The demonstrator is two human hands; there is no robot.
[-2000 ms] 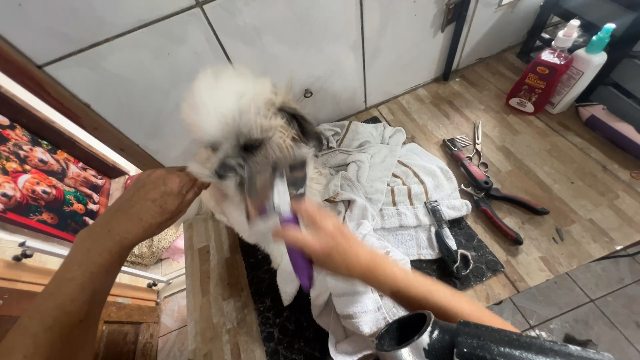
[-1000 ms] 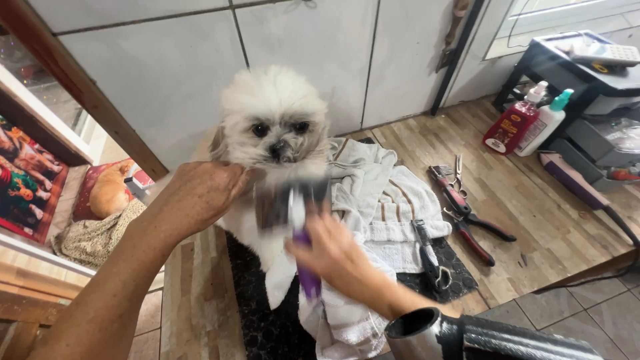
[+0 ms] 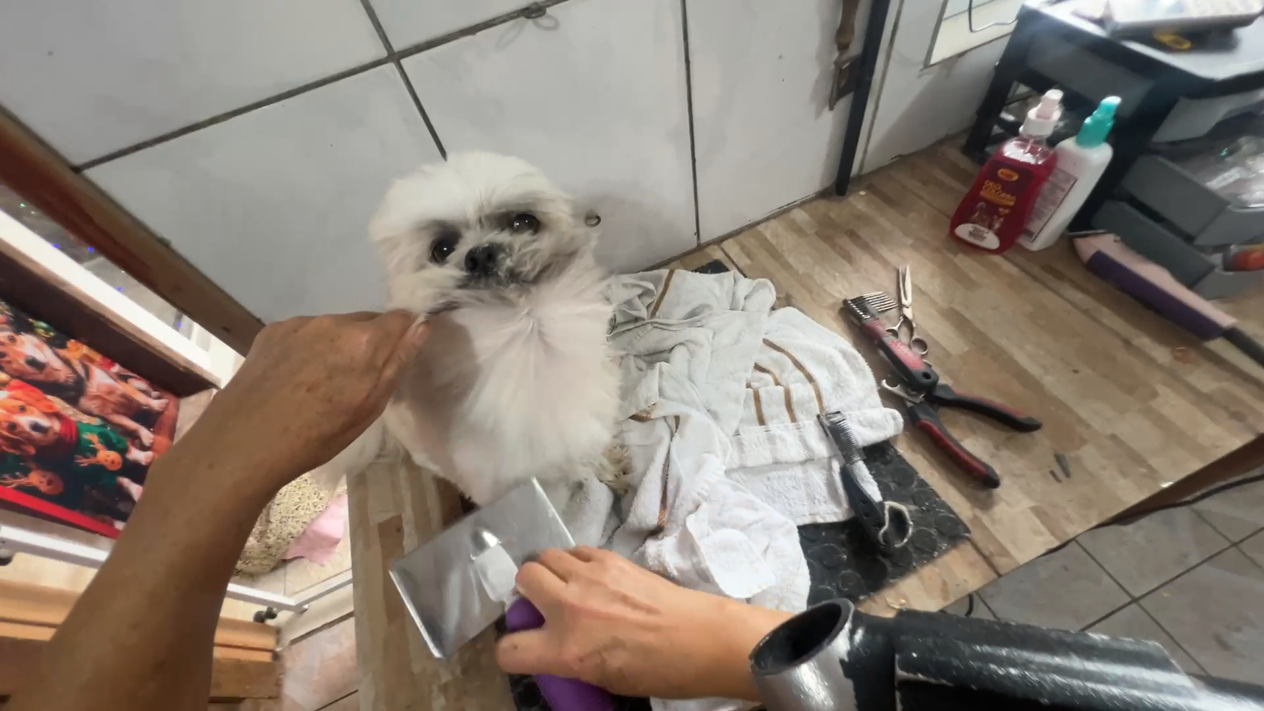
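Note:
A fluffy white dog (image 3: 523, 365) sits upright on the table against the tiled wall, facing me. My left hand (image 3: 326, 380) pinches the fur below its cheek, at the left. Around the purple handle of a slicker brush (image 3: 481, 567) my right hand (image 3: 612, 622) is closed, low in front of the dog. The brush's flat metal back faces up, just below the chest fur; its bristles are hidden. White towels (image 3: 706, 395) lie crumpled beside the dog. At the bottom right, the black dryer nozzle (image 3: 987, 652) points toward the dog's side of the table, partly over my right forearm.
Thinning scissors (image 3: 906, 311), a dematting comb (image 3: 894, 341) and red-black nail clippers (image 3: 953, 434) lie right of the towels. Another metal comb tool (image 3: 854, 484) rests at the black mat (image 3: 889, 533). A red bottle (image 3: 1002, 193), a white bottle (image 3: 1071, 183) and a purple clipper (image 3: 1155, 281) stand or lie farther right.
The brush in my right hand has moved down from the dog's face and chest, and its flat back now shows. The dog's head has lifted toward me. My left hand stays beside its cheek.

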